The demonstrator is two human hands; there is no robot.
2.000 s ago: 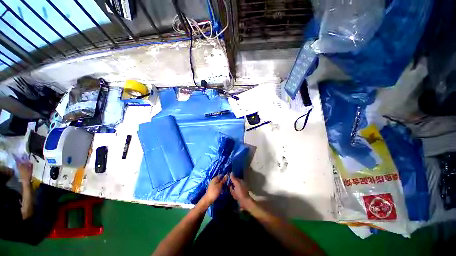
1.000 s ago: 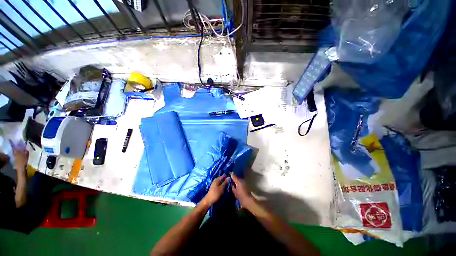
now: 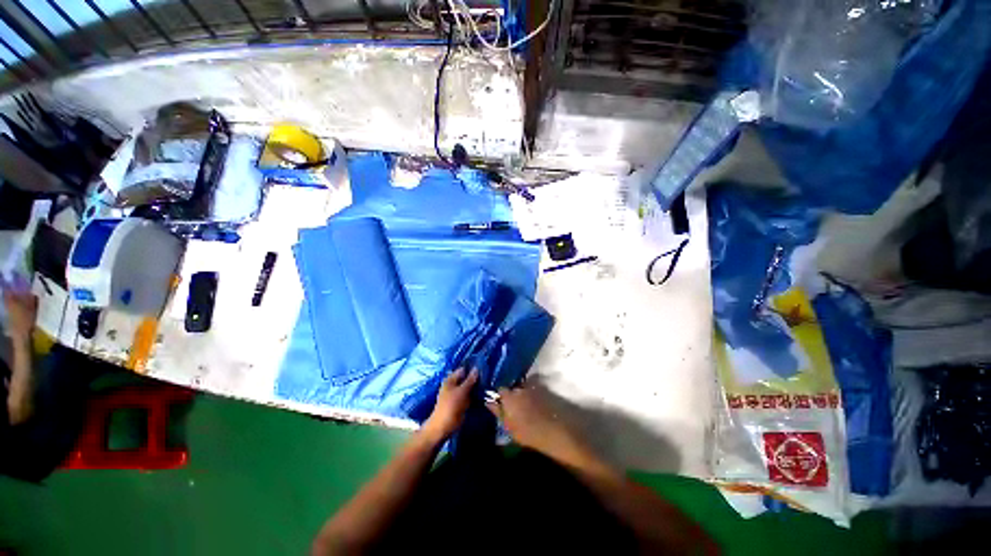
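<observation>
A bunched blue plastic bag [image 3: 478,331] lies at the table's front edge, its lower part hanging at my body. My left hand [image 3: 454,400] pinches its gathered plastic. My right hand [image 3: 522,411] is just to the right, fingers bent, with a small pale thing [image 3: 492,397] at the fingertips, too small to name. A folded blue bag [image 3: 356,299] lies to the left on a flat blue sheet [image 3: 435,261]. A dark marker pen [image 3: 480,228] lies on that sheet.
On the white table [image 3: 641,358] are a label printer [image 3: 125,266], black phone [image 3: 201,301], yellow tape roll [image 3: 293,143], small black square object [image 3: 561,248] and white papers [image 3: 576,204]. A printed sack [image 3: 782,434] hangs right. A person's arm [image 3: 20,353] shows far left.
My hands have moved slightly apart, the right one lifting to the right of the gathered plastic. A small pale thing now shows at its fingertips. The camera view has shifted a little.
</observation>
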